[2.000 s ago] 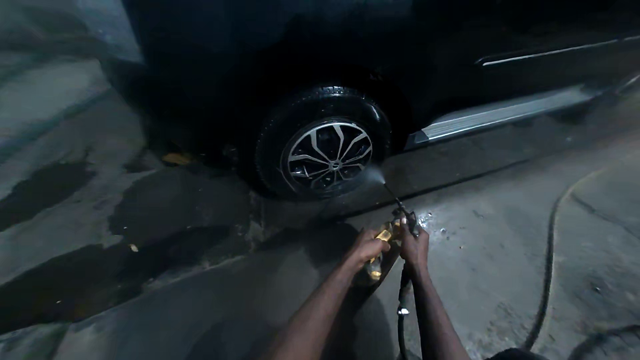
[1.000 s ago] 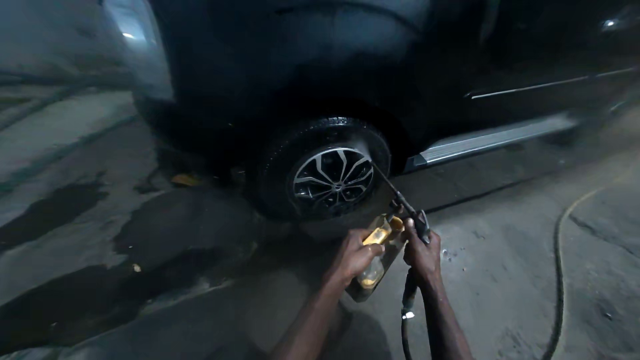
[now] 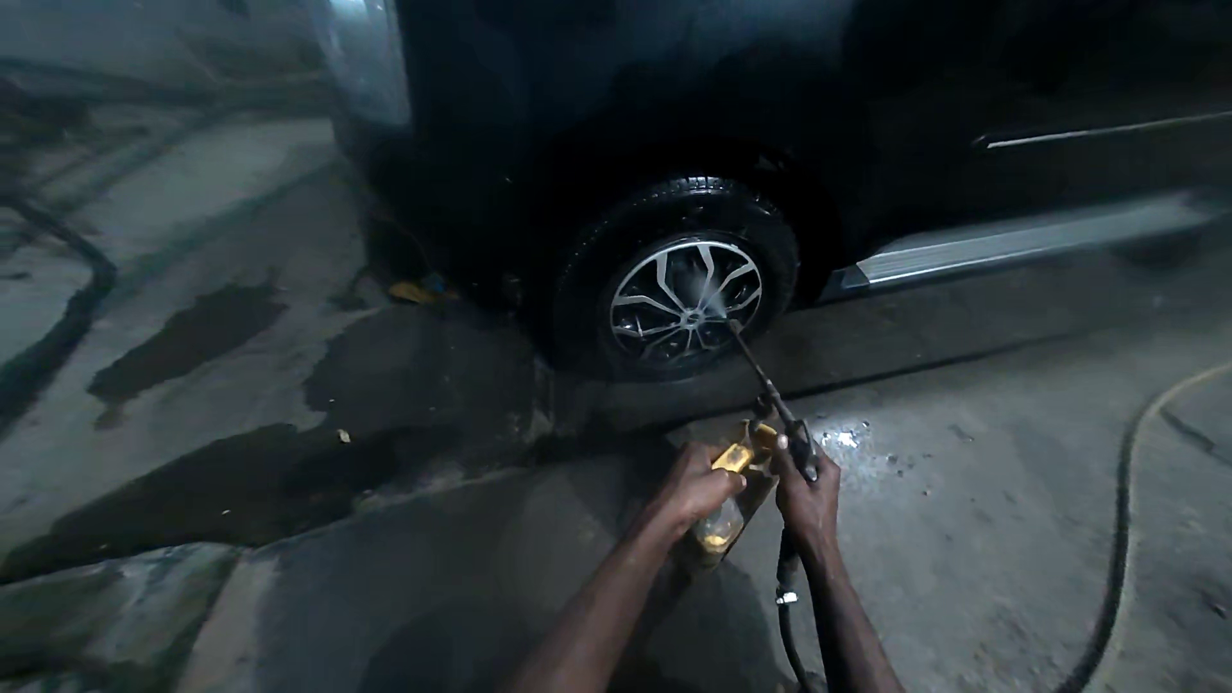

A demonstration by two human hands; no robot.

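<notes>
My right hand (image 3: 808, 486) grips the handle of a spray gun with a thin metal lance (image 3: 758, 371); a black hose runs down from it beside my forearm. A fine spray (image 3: 710, 296) leaves the tip in front of the alloy wheel (image 3: 686, 300) of a dark vehicle. The black tire (image 3: 707, 197) looks wet. My left hand (image 3: 707, 481) is closed around a yellow part beside the gun. Below that hand shows a clear bottle (image 3: 717, 531) with something yellow at its bottom; how it joins the yellow part is hard to tell.
The dark vehicle body (image 3: 616, 87) rises over the wheel, with a silver running board (image 3: 1020, 245) to the right. A long hose (image 3: 1121, 500) curves over the concrete at the right. Wet patches (image 3: 192, 337) and a yellowish scrap (image 3: 414, 292) lie on the ground at the left.
The spray has moved from the wheel's lower right edge, past its upper right, to near the hub. Both hands keep their holds.
</notes>
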